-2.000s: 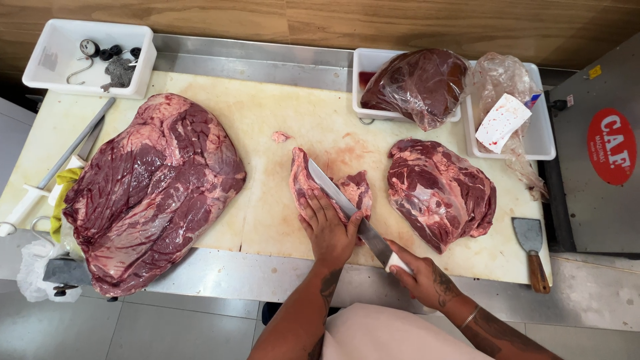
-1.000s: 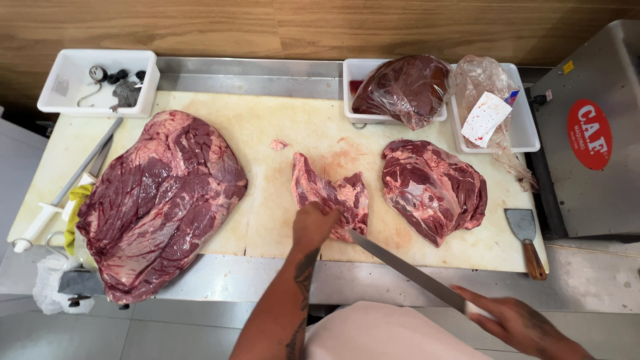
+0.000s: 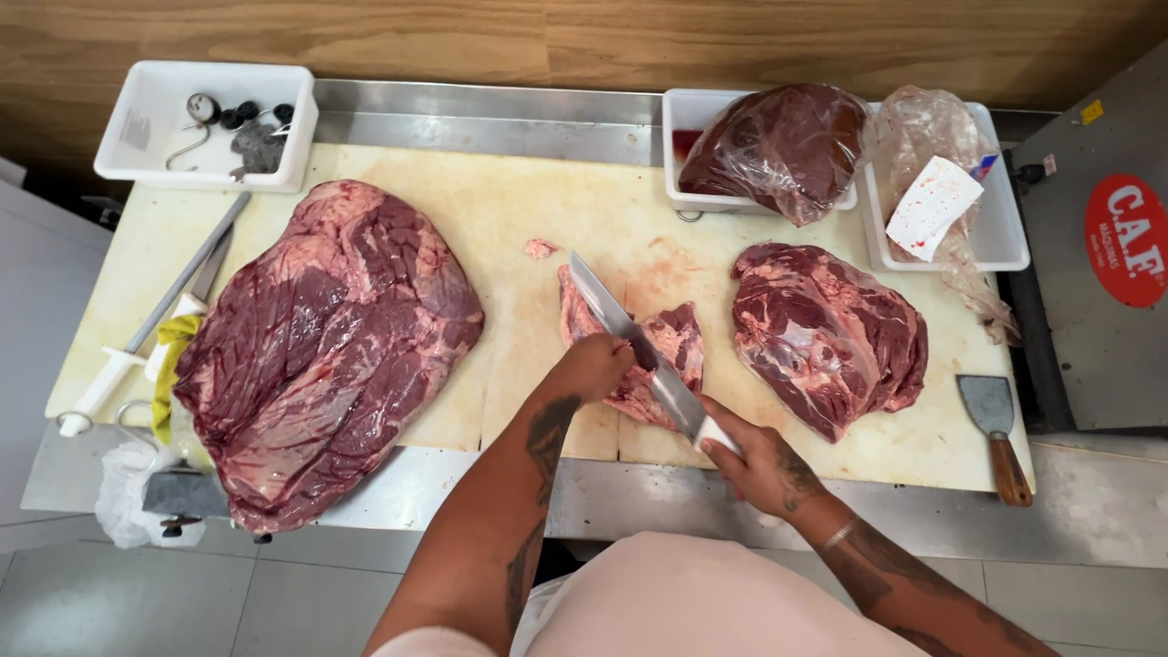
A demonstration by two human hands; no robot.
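Note:
A small piece of raw meat [image 3: 680, 342] lies on the cutting board [image 3: 547, 205]. My left hand [image 3: 598, 367] grips its flesh near the middle, fingers closed. My right hand [image 3: 753, 456] holds a long butcher's knife [image 3: 671, 388] by its white handle; the blade lies diagonally over the meat, tip pointing to the upper left. A scrap of fat [image 3: 541, 248] sits just beyond the tip. To the left is a very large cut of raw meat [image 3: 338, 338], and to the right a medium one [image 3: 830, 338]. The underside of the small piece is hidden.
Behind are a white tub with hooks and black pieces [image 3: 205, 169], a tub [image 3: 762, 199] with bagged dark meat [image 3: 776, 146], and another tub [image 3: 1013, 210] with a plastic bag. A sharpening steel [image 3: 182, 283] lies left, a scraper [image 3: 995, 433] right. A metal machine [image 3: 1077, 365] stands far right.
The knife blade has come back over the small meat piece; one second ago it was off to the lower right. My left hand, flat on the meat two seconds ago, is now closed on it.

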